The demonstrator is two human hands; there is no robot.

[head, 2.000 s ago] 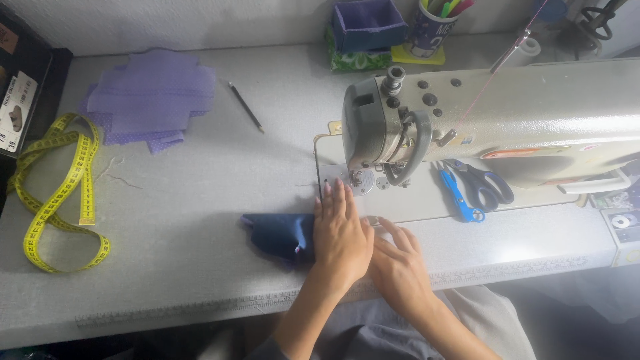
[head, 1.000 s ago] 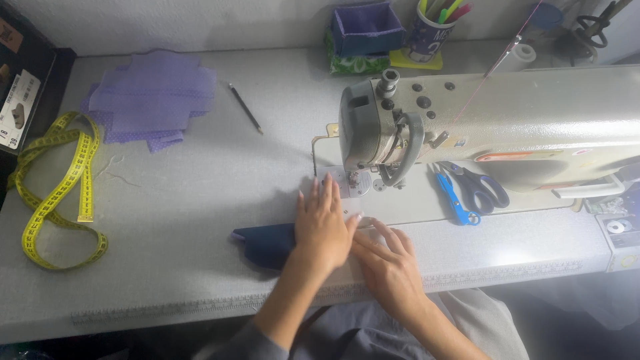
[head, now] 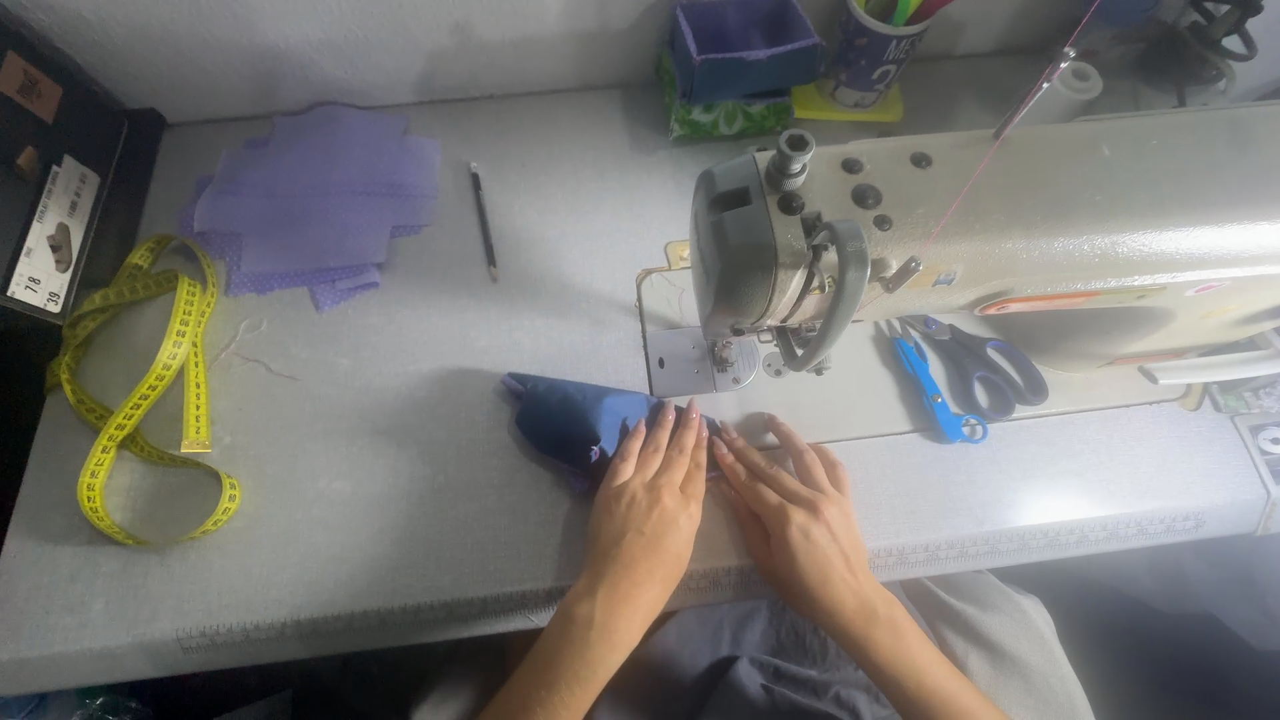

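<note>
A folded piece of dark blue fabric (head: 570, 415) lies on the table just in front of the sewing machine's needle plate (head: 690, 360). My left hand (head: 650, 500) rests flat on its right part, fingers close together. Beside it my right hand (head: 795, 500) touches the fabric's right end with its fingertips, palm down. Part of the fabric is hidden under both hands, so whether either hand pinches it is not clear. Above and to the right stands the sewing machine head (head: 780, 250), with a pink thread (head: 980, 165) running down to it.
Purple fabric pieces (head: 315, 200) and a yellow tape measure (head: 150, 410) lie at left, near a pencil (head: 484, 222). Blue thread snips (head: 930, 390) and dark-handled scissors (head: 985, 370) lie on the machine bed. A fabric box (head: 745, 65) and a cup (head: 870, 60) stand behind.
The blue fabric and both hands have shifted away from the needle area toward the table's front. My left hand has moved closer beside my right hand.
</note>
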